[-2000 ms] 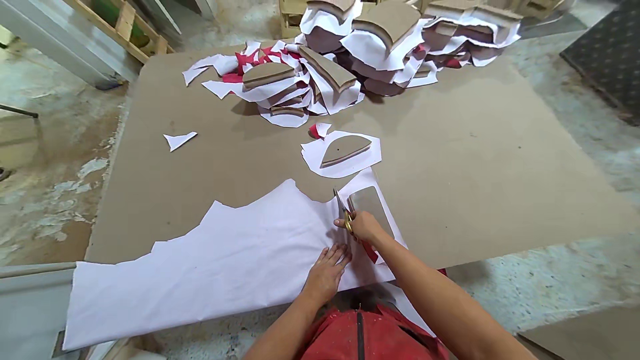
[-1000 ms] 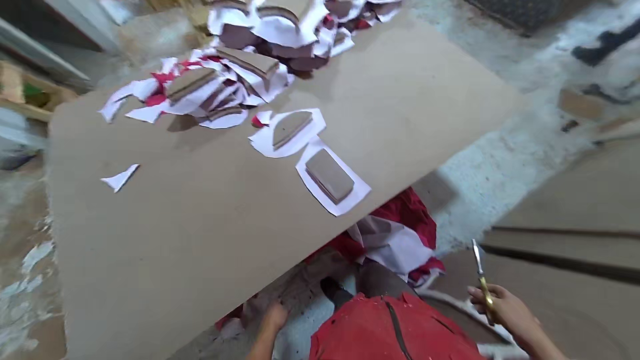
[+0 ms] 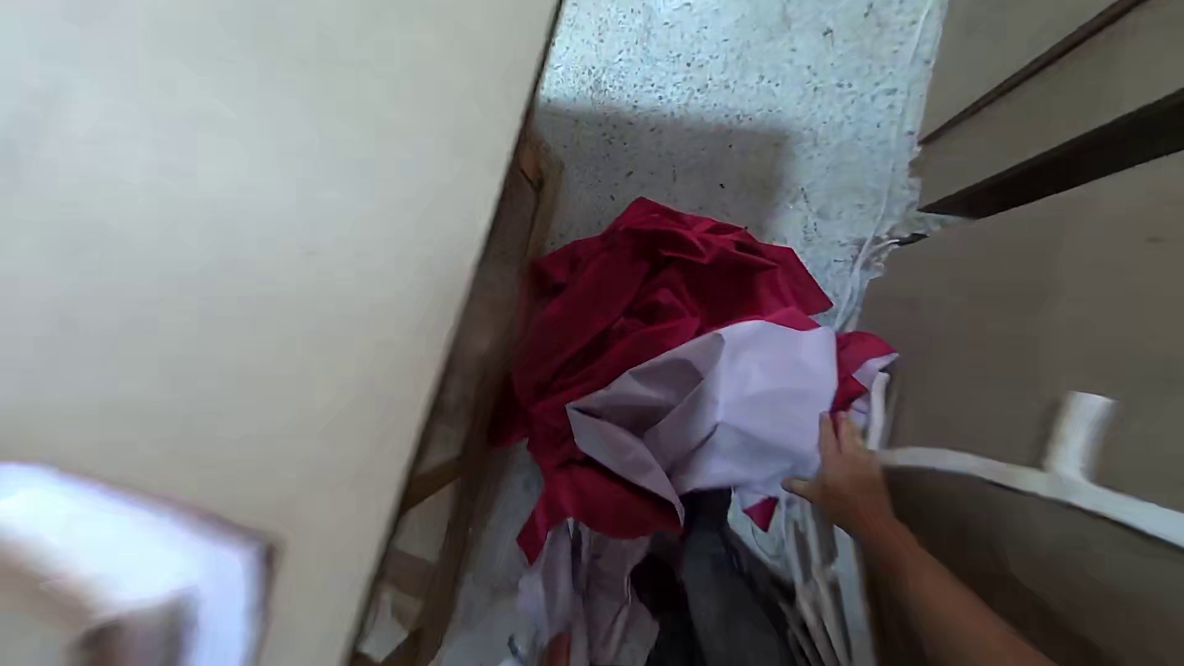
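Observation:
A crumpled heap of red fabric (image 3: 647, 296) with a pale lilac-white reverse side lies low beside the table. My right hand (image 3: 844, 476) is at the right edge of the heap's pale part (image 3: 763, 398), fingers spread and touching or just over the cloth; whether it grips is not clear. No scissors show in it. My left hand is outside the view. On the table at the lower left is a blurred pale fabric piece (image 3: 222, 573) with a brown-grey part on it, cut off by the frame.
The table's surface (image 3: 277, 231) fills the left side, its edge running down beside the heap. Speckled floor (image 3: 703, 55) lies beyond. At right stand large brown panels (image 3: 999, 305) and a white tubular frame (image 3: 990, 465). My dark trouser leg or shoe (image 3: 717, 583) is below.
The view has swung down to the floor beside the table. My right hand held the scissors one second ago and is now at the cloth heap without them in sight. My left hand has left the view.

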